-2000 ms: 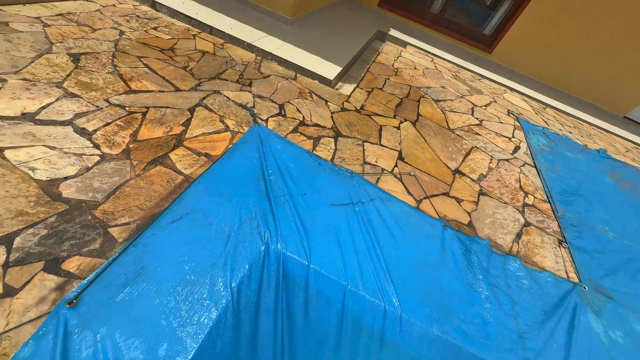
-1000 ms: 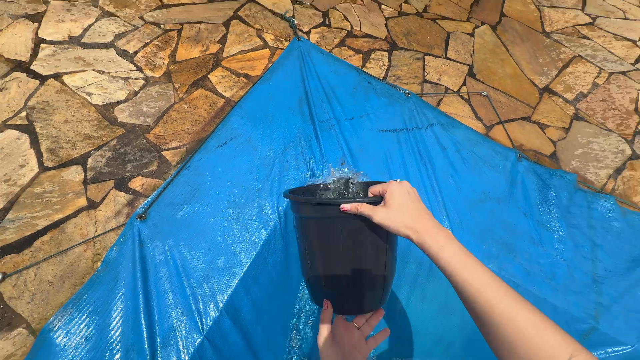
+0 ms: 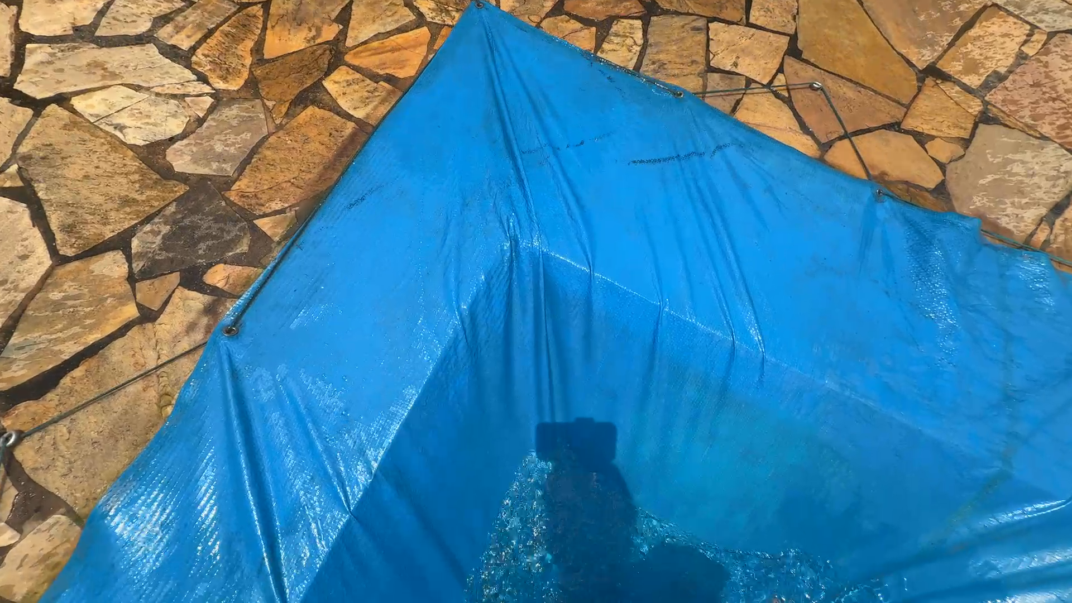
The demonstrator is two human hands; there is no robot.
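Observation:
Neither of my hands shows in the head view now, and the black bucket is out of sight too. A blue tarpaulin fills most of the view, wet and creased, and sags inside a straight-edged hollow. Rippling, sparkling water lies in the hollow at the bottom. Over the water and the tarpaulin falls a dark shadow with a blocky top. What my hands hold or touch cannot be seen.
Irregular stone paving surrounds the tarpaulin at the left and top. A cord runs from a metal eyelet to a ring at the left edge. Another cord passes round a hook at the upper right.
One second ago both my hands held a black bucket with water splashing at its rim, over the tarpaulin. Hands and bucket have since left the view.

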